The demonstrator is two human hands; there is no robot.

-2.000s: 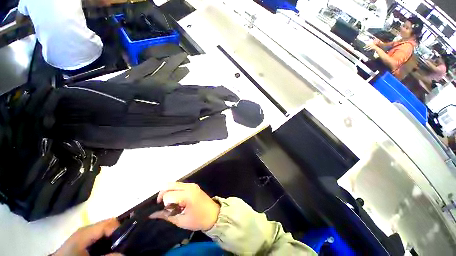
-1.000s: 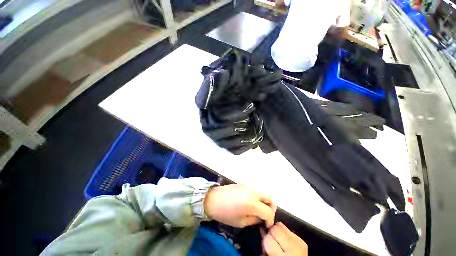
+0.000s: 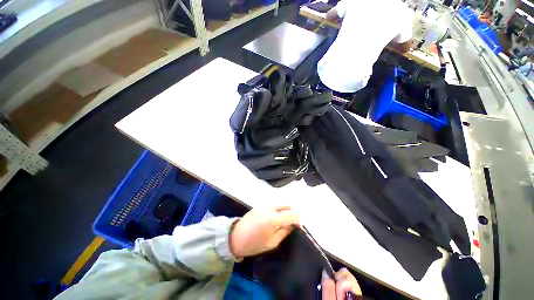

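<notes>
A black fabric piece point(image 3: 287, 265) with a thin pale zipper line point(image 3: 315, 245) along its upper edge hangs between my hands at the table's near edge. My left hand point(image 3: 263, 232) grips its upper left end. My right hand point(image 3: 341, 286), partly cut off by the bottom edge, pinches the zipper's lower right end. A small dark thing shows at the right fingers; I cannot tell what it is. A large bunched black heap point(image 3: 269, 135) with short bright zips and long black panels point(image 3: 380, 193) lie on the table.
The white table point(image 3: 181, 111) has a black rounded piece point(image 3: 462, 275) at its right corner. Blue slotted crates point(image 3: 137, 196) stand below left. Another blue crate point(image 3: 404, 102) stands behind, near a person in white point(image 3: 357, 50).
The view has swung left since the oldest frame. Since one second ago, my hands have moved apart, with the black piece and its zipper now stretched between them.
</notes>
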